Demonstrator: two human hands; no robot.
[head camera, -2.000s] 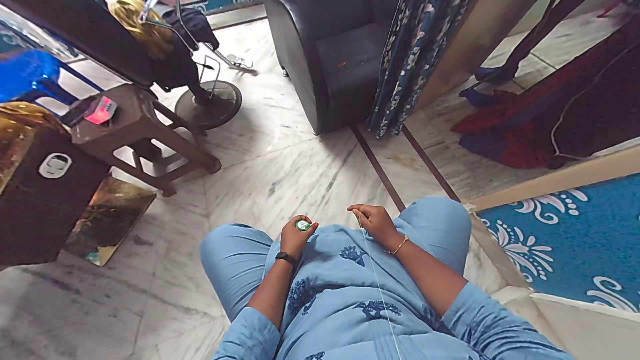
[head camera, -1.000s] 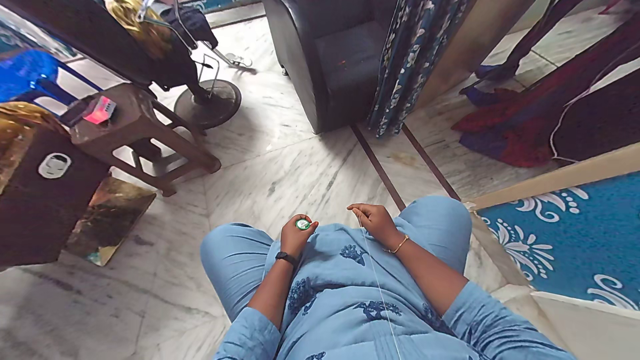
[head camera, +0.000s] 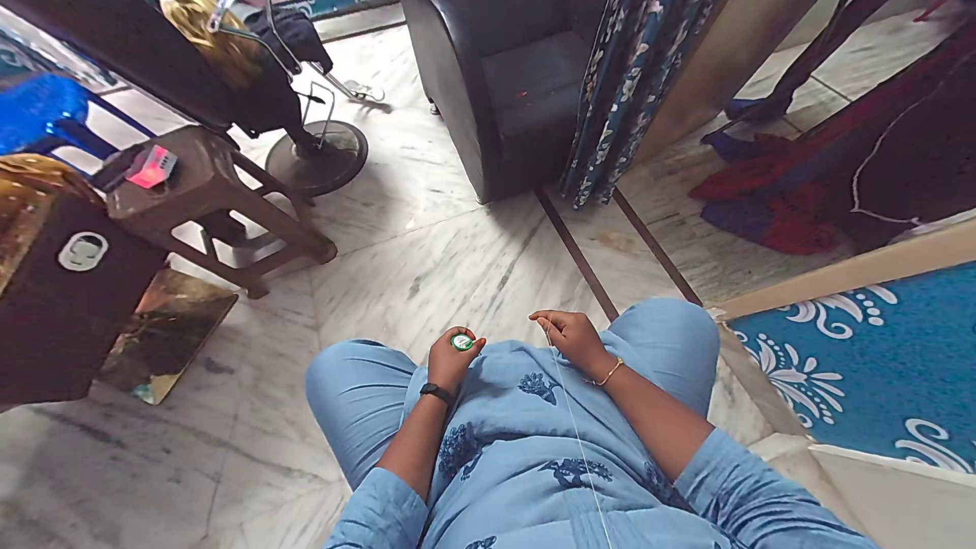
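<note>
Above my lap, my left hand (head camera: 453, 356) is closed around a small round spool (head camera: 462, 341) with a white-and-green end facing up. My right hand (head camera: 568, 335) pinches a thin white thread (head camera: 573, 427) between its fingertips. From those fingers the thread runs down over the blue embroidered top (head camera: 526, 457) toward the bottom edge of the view. The two hands are apart, level with my knees. Whether the thread joins the spool cannot be seen.
A brown plastic stool (head camera: 183, 183) with a pink box (head camera: 152, 167) stands at the left, beside a dark cabinet (head camera: 84, 305). Ahead are a black armchair (head camera: 526, 99) and a patterned curtain (head camera: 633, 91). A blue wall with white motifs (head camera: 900, 358) is at right.
</note>
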